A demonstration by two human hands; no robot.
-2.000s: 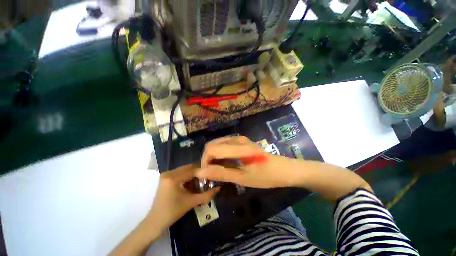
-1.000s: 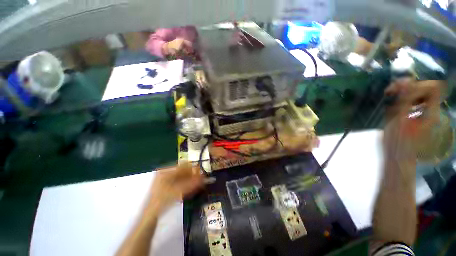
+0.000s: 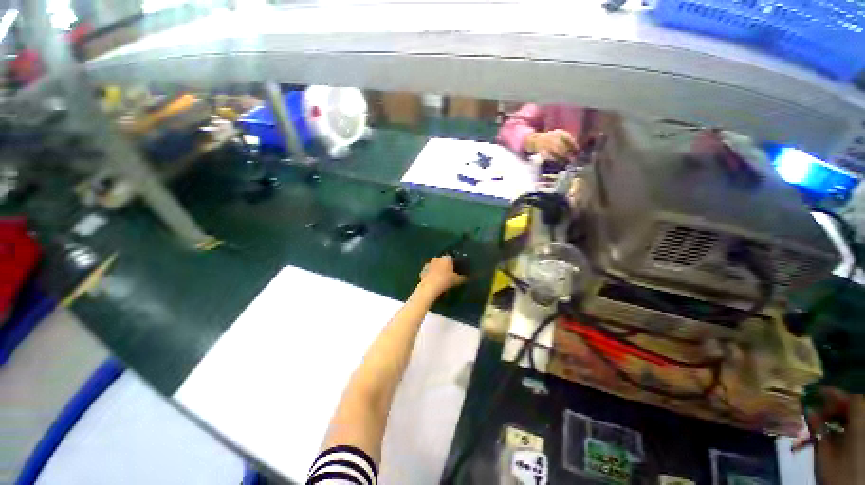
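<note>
My left hand (image 3: 440, 276) is stretched out over the green surface, beyond the white paper sheet (image 3: 322, 327). A small dark thing (image 3: 459, 256) is at its fingertips; blur hides whether they grip it. My right hand (image 3: 839, 428) is at the right edge, blurred and partly cut off; what it holds cannot be told. The black test board (image 3: 507, 393) is at the bottom, with a cream socket strip (image 3: 522, 440) and a small green board under a clear cover (image 3: 608, 459).
A grey vented instrument (image 3: 683, 204) stands at right above a flatter meter (image 3: 664, 311). A clear bulb (image 3: 553, 272) and red leads (image 3: 616, 343) are beside it. More dark units (image 3: 343, 230) lie on the green surface. A person's hands (image 3: 553, 144) are across the line.
The view has swung left. My left hand has moved from beside the test board out over the green surface. My right hand has gone from raised at the right to low at the right edge.
</note>
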